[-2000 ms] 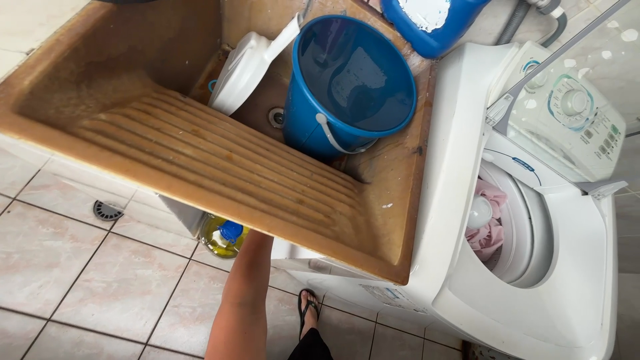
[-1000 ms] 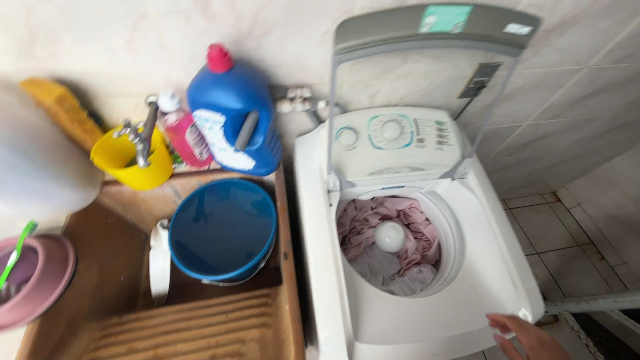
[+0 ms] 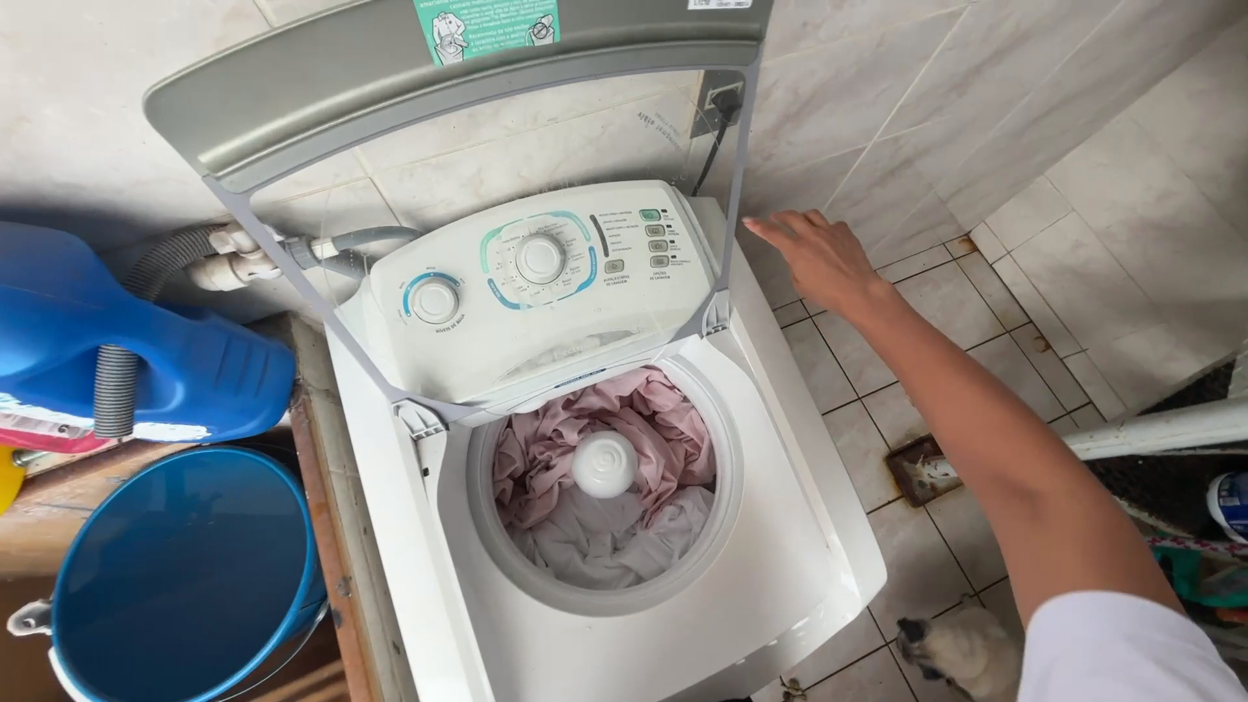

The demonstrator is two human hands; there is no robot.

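Note:
My right hand point(image 3: 819, 255), empty with its fingers apart, is stretched out just right of the raised lid point(image 3: 458, 88) of a white top-loading washing machine point(image 3: 780, 546). Pink and white cloths point(image 3: 614, 531) lie in the drum around the agitator point(image 3: 604, 464). Behind the opening is the control panel point(image 3: 546, 283) with two round knobs and several buttons. A plug point(image 3: 726, 99) sits in a wall socket beyond the lid's right side. My left hand is not in view.
Left of the machine, a blue bucket point(image 3: 185, 575) of liquid stands in the brown sink point(image 3: 336, 585), near a blue jug point(image 3: 127, 331). Grey hoses point(image 3: 370, 237) run behind. A dog point(image 3: 960, 651) is on the tiled floor at the lower right, near a white pipe point(image 3: 1160, 429).
The view has swung from the sink to the washing machine. My right hand, near the machine's front right corner one second ago, is now beside the control panel.

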